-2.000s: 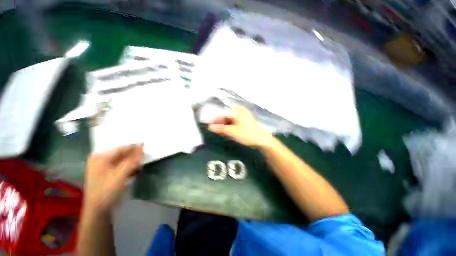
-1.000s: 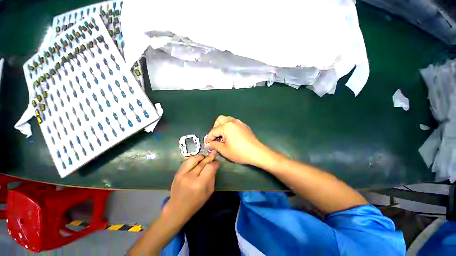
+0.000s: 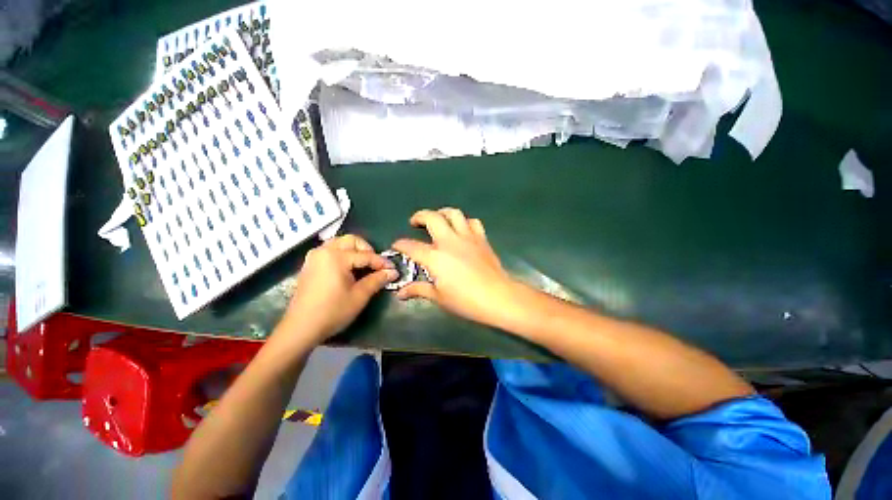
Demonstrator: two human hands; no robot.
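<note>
A small silvery housing ring (image 3: pixel 399 270) lies at the bench's front, between my two hands. My left hand (image 3: pixel 337 283) has its thumb and fingertips on the ring's left side. My right hand (image 3: pixel 458 259) holds the ring's right side between thumb and index finger, with the other fingers spread. The fingers cover much of the ring, and I cannot tell whether a second ring or a small insert is under them. The white foam parts tray (image 3: pixel 223 195), with rows of bluish and yellow-marked parts, lies tilted to the left of my hands.
A second foam tray (image 3: pixel 200 37) lies beneath the first. White liner sheets (image 3: pixel 548 54) cover a pale tray (image 3: pixel 411 135) at the back. A plain white board (image 3: pixel 44 229) is at the far left. White scraps (image 3: pixel 857 174) lie on the green bench (image 3: pixel 636 225). Red stools (image 3: pixel 127 395) stand below the edge.
The view has shifted, bringing the white board into sight. Both hands now close around the silvery ring that lay uncovered at the left. The right fingers have spread.
</note>
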